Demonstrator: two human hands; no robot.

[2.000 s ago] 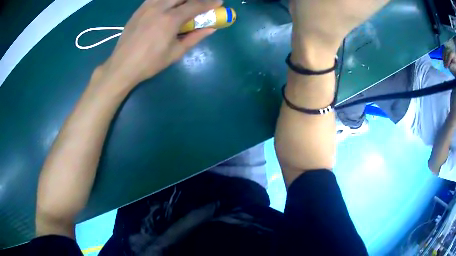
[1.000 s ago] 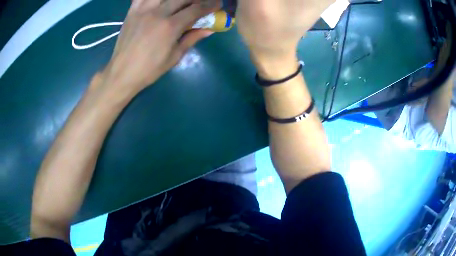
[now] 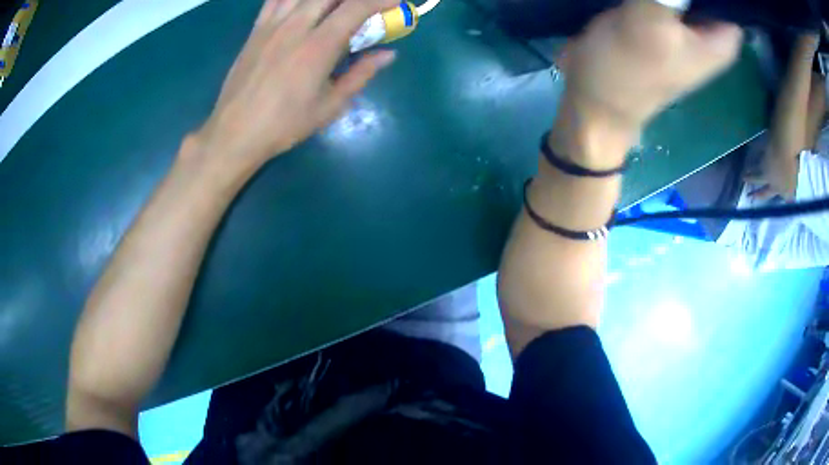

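Observation:
A yellow handheld unit (image 3: 396,24) with a pale label and blue-ringed end lies near the top edge, partly hidden by my left hand (image 3: 304,68). My fingers are over it and the thumb stands a little off it. A white cord loop (image 3: 428,5) shows at its right end, cut off by the top edge. My right hand (image 3: 636,68), blurred, is closed around the thick black electric screwdriver (image 3: 536,16), with a bit of white wrap (image 3: 673,3) at the fingers. The driver's tip cannot be made out.
Another yellow unit (image 3: 13,38) lies at the far top left, beyond the curved white strip (image 3: 68,59). Small specks lie on the green bench top (image 3: 364,236). A black cable (image 3: 727,213) runs off right. A seated person's arm (image 3: 789,118) is at the right.
The white loop at the unit's left is gone; one now shows at the right end. My right hand has moved right, away from the unit. Another unit has appeared at top left.

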